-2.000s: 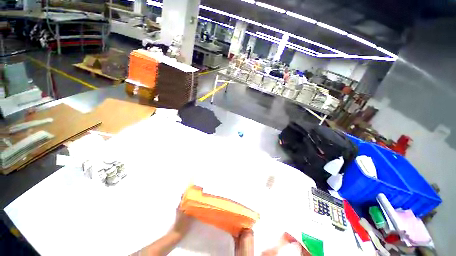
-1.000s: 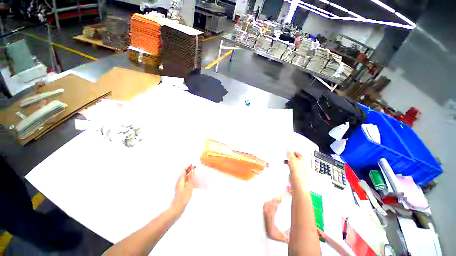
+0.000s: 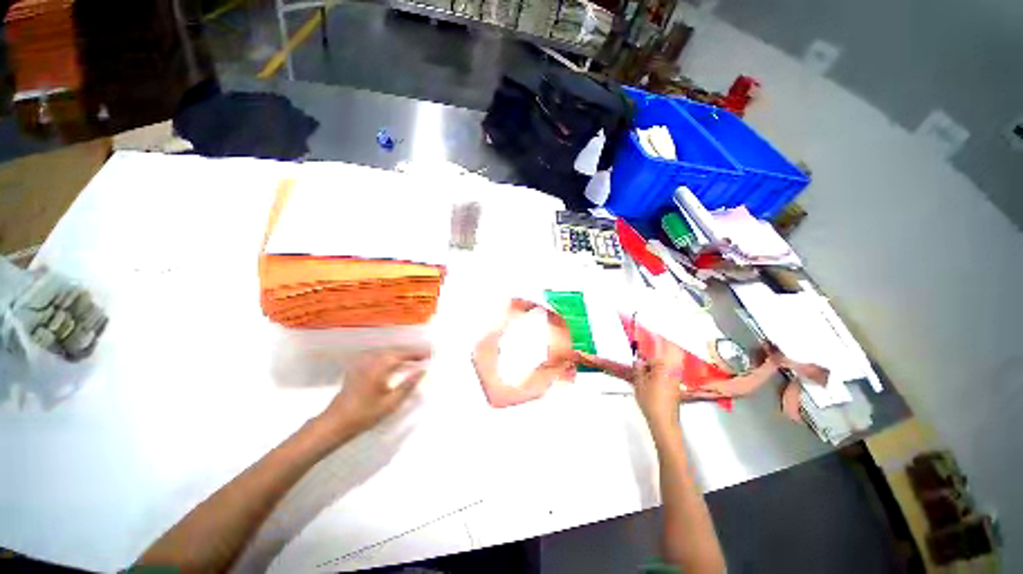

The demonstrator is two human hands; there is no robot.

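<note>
A thick orange stack (image 3: 353,294) lies on the white-covered table, its layered edges facing me and a white sheet (image 3: 359,219) on top. My left hand (image 3: 381,387) is just in front of the stack's lower right corner, fingers apart and loosely bent, with nothing seen in it. My right hand (image 3: 659,387) is further right, over a red piece (image 3: 684,364), with a small dark thing at its fingertips that looks like a pen (image 3: 636,350). A brownish-pink ring-like piece (image 3: 494,370) lies between my hands, beside a green card (image 3: 572,320).
A calculator (image 3: 589,241), a red strip (image 3: 639,247) and a tape roll (image 3: 730,355) lie to the right. Blue bins (image 3: 696,168) and a black bag (image 3: 555,123) stand behind. A clear bag of small pieces (image 3: 67,320) is at the left. Papers (image 3: 802,331) lie far right.
The view has turned down and right. The orange stack now sits squarer, with its layered edges towards me. My right hand has moved from beside the calculator to the red piece.
</note>
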